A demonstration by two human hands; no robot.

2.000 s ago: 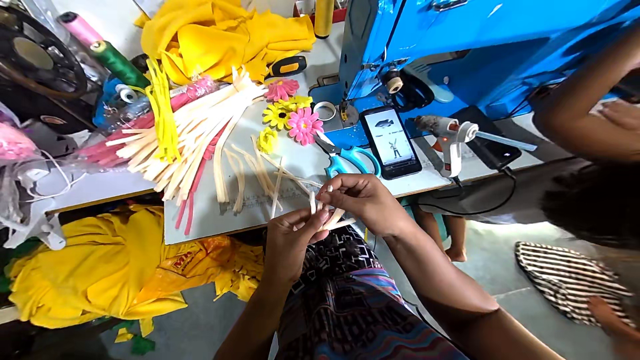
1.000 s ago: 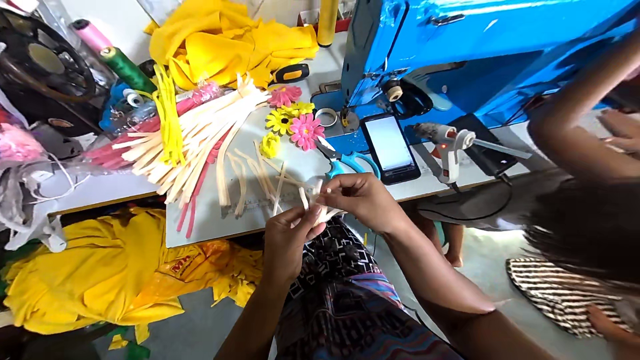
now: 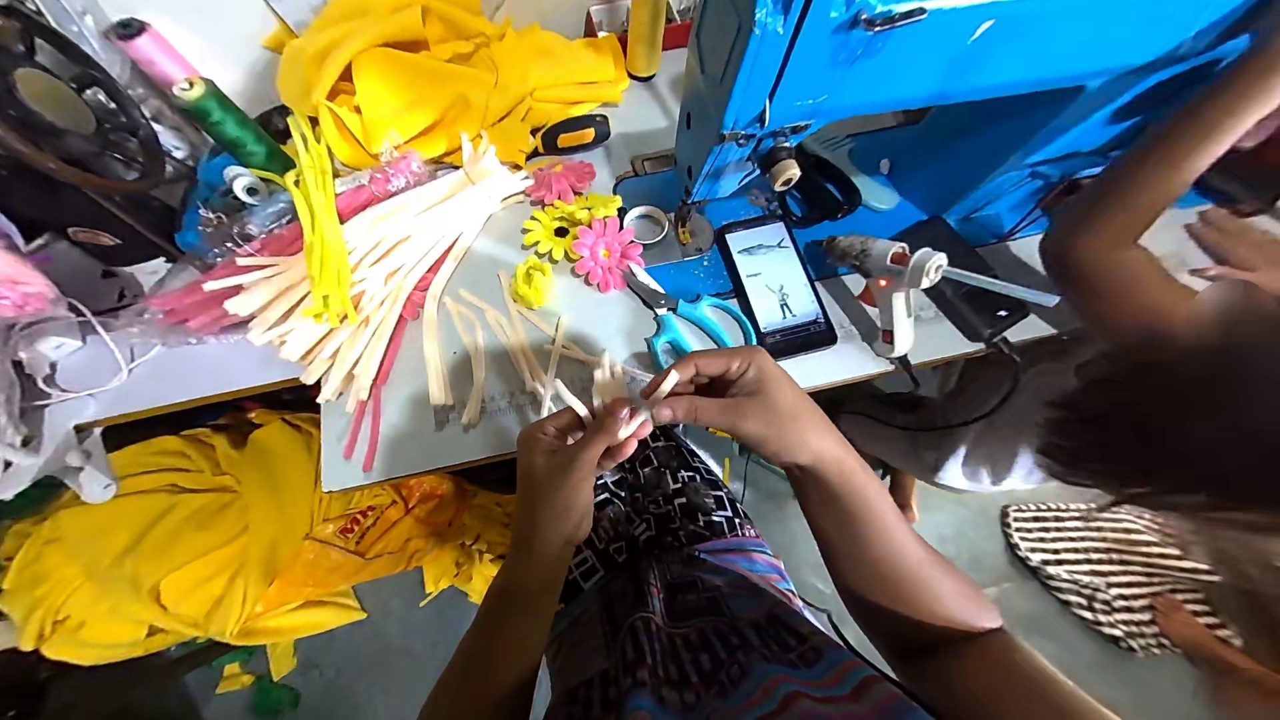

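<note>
My left hand (image 3: 570, 460) pinches a small cluster of cream fabric strips (image 3: 608, 385) near the table's front edge. Thumb and fingers of my right hand (image 3: 735, 400) grip a strip end on the cluster's right side. Just behind my hands lie loose cream strips (image 3: 470, 360). A large bundle of cream strips (image 3: 390, 290) rests to the left, with yellow strips (image 3: 325, 230) across it and pink strips (image 3: 375, 415) under it. Scissors with turquoise handles (image 3: 700, 325) lie beyond my right hand. Pink and yellow artificial flowers (image 3: 607, 250) sit behind the loose strips.
A blue sewing machine (image 3: 740, 100) stands behind a phone (image 3: 778, 285) with a lit screen. A glue gun (image 3: 893, 290) is at the right, near another person's arm (image 3: 1130, 210). Yellow fabric (image 3: 430, 80) is heaped at the back; more yellow fabric (image 3: 170, 540) lies below the table's left side.
The phone's screen, nearly blank one second ago, shows pictures again. My hands remain together at the table edge, with small finger movements around the strips.
</note>
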